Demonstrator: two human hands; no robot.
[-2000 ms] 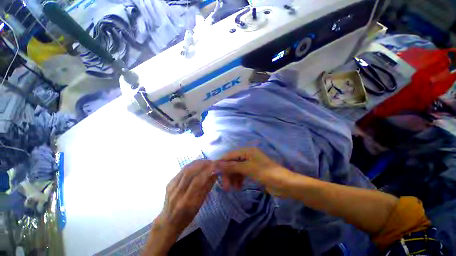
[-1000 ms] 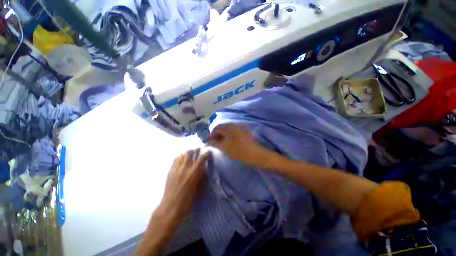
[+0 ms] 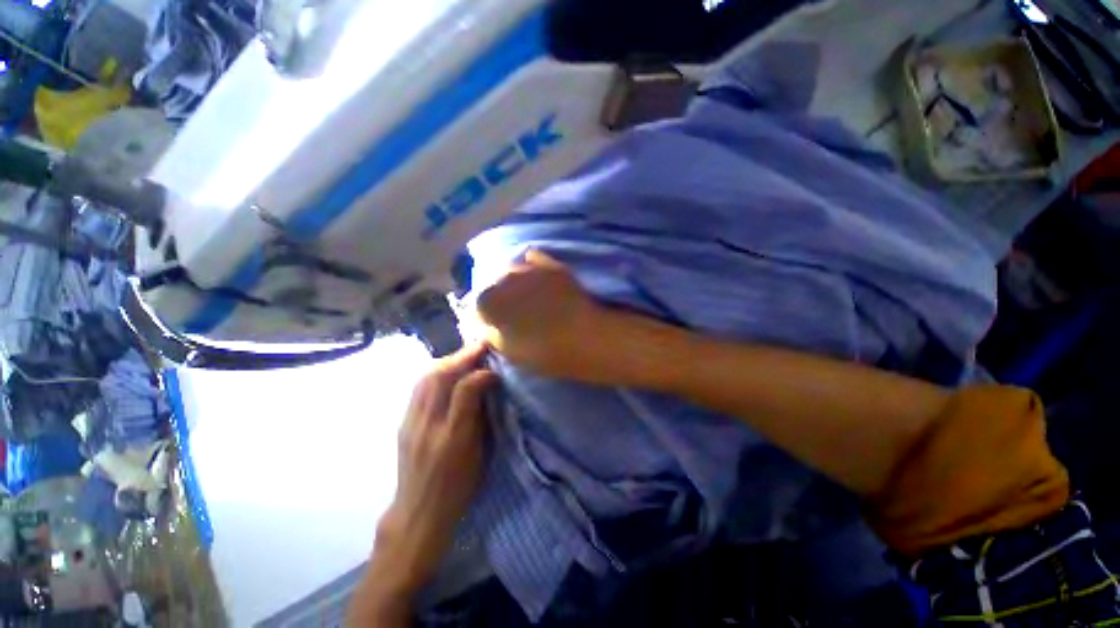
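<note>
A blue striped garment (image 3: 737,282) lies bunched on the sewing table, from under the machine head down to the front edge. The white sewing machine (image 3: 491,178) with "JACK" lettering stands behind it. My left hand (image 3: 445,423) pinches the garment's edge with its fingertips just below the needle area (image 3: 432,325). My right hand (image 3: 534,321) is bent over the cloth close to the needle area, touching my left fingertips, and grips the cloth. The needle and the pinched edge are hidden by my fingers and glare.
A yellowish tray (image 3: 983,111) with whitish scraps stands at the upper right, with black-handled scissors (image 3: 1075,68) beside it. A curved dark guard (image 3: 246,356) hangs at the head's left end. Heaps of striped garments (image 3: 49,282) lie at the far left.
Both hands have moved from the open table up to the needle area with the cloth edge. The view has moved closer and tilted, so the machine appears larger.
</note>
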